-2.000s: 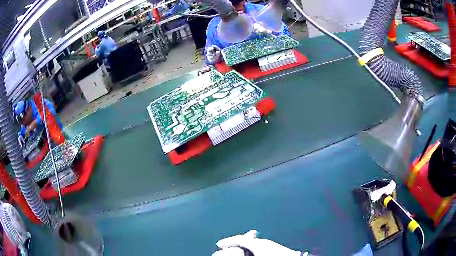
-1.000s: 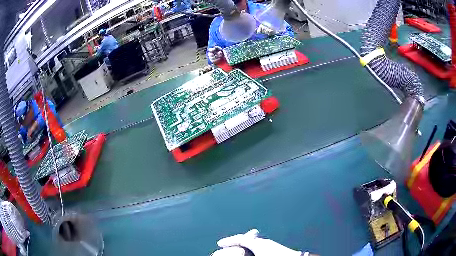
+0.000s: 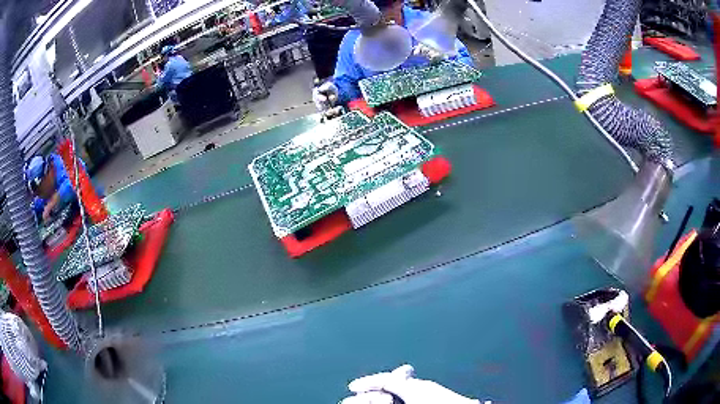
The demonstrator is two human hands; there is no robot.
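Note:
My right hand (image 3: 422,388), in a white glove, lies at the bottom edge and is cut off by it. Its fingers point left and I cannot tell if it holds anything. A white part with a dark edge under its fingers may be my left hand, but too little shows to tell. A large green circuit board (image 3: 339,170) lies solder side up and tilted on a red carrier (image 3: 320,237), with a ribbed heat sink (image 3: 388,199) under its near edge. The soldering iron (image 3: 635,343) rests in its dark stand (image 3: 600,371) at the right.
Green conveyor (image 3: 505,181) crosses ahead, carrying other boards at left (image 3: 99,241), top (image 3: 422,83) and right (image 3: 687,81). Fume cones hang at right (image 3: 635,225) and lower left (image 3: 122,371). A red-orange block (image 3: 671,292) stands far right. A person in blue sits across the conveyor.
The boards and carriers have shifted slightly right in the picture. The person across has moved a gloved hand a little. My glove has barely moved.

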